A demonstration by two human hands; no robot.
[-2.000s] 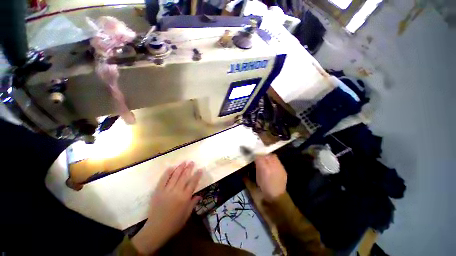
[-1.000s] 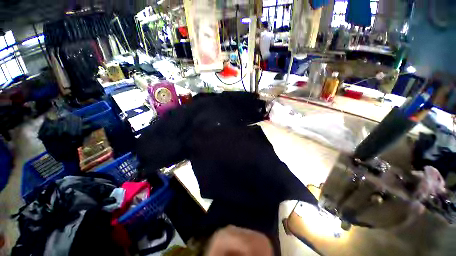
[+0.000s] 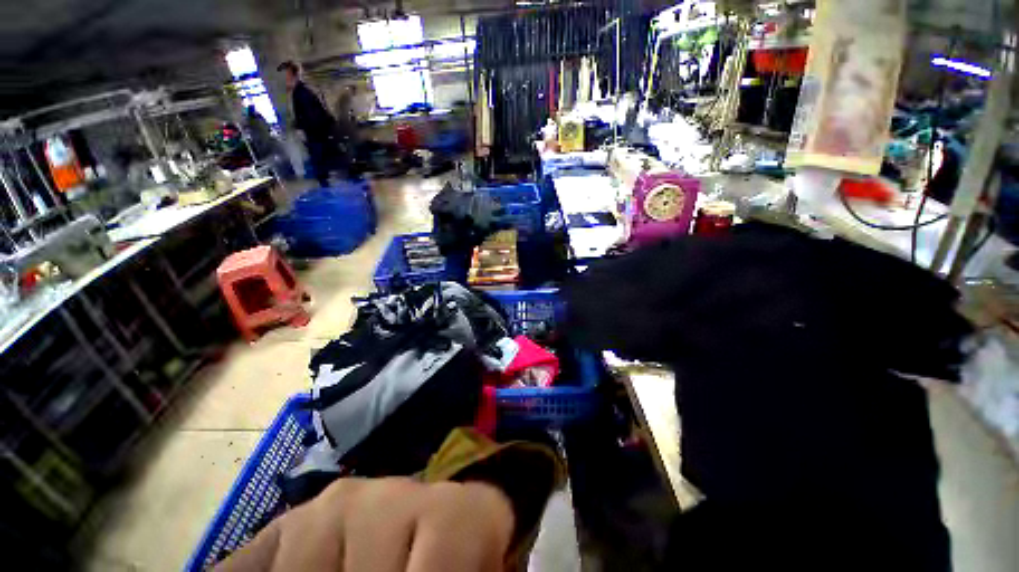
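A large black garment piece (image 3: 782,335) lies over the pale table at the right and hangs down over its near left edge. One hand, seemingly my left hand (image 3: 386,527), is large and close to the camera at the bottom edge. Its back and bent fingers show, with a yellow-brown cuff behind it. The fingertips are cut off or hidden, so whether it holds anything cannot be told. My right hand is out of the picture. The sewing machine is not in view.
Blue baskets (image 3: 240,505) on the floor hold black, grey and red-pink cloth (image 3: 391,385). A red stool (image 3: 259,288) stands left. A pink box-like object (image 3: 662,206) stands behind the garment. A person (image 3: 313,123) is at the far left back.
The view has swung left from the sewing machine to the baskets and aisle. The hand now shows larger at the bottom left. The right hand, seen at first, is out of view.
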